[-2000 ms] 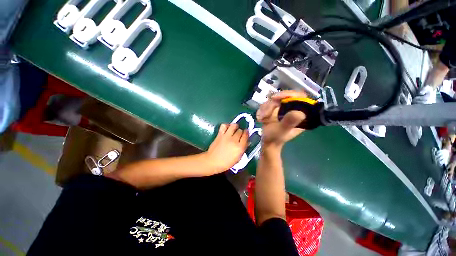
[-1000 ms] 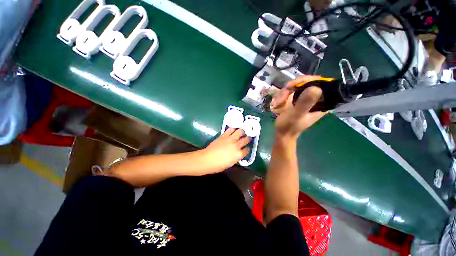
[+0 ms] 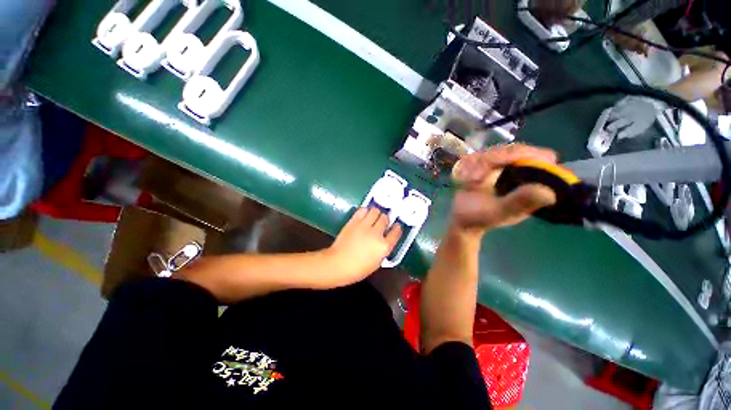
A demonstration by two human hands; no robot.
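Observation:
My left hand (image 3: 365,247) holds a pair of white plastic housings (image 3: 413,210) side by side at the near edge of the green bench (image 3: 321,152). Their round boss ends point away from me; my fingers cover part of the loops. My right hand (image 3: 489,190) is closed around the black electric screwdriver (image 3: 539,189) with its yellow-orange band, just right of the screw feeder (image 3: 473,88). The driver tip is near the feeder's front tray, blurred. Any screw is too small to tell.
Several white housings (image 3: 207,98) lie in a slanted row at upper left. The black cable (image 3: 705,120) loops at right over a grey metal bar (image 3: 665,165). Another person's gloved hand (image 3: 633,117) is beyond. A carton (image 3: 120,248) with white housings and a red stool (image 3: 501,360) are below the bench.
The two housings have turned so their boss ends point away from me, with my left hand on them. My right hand and the screwdriver have moved right, and the cable loop has shifted right and lower.

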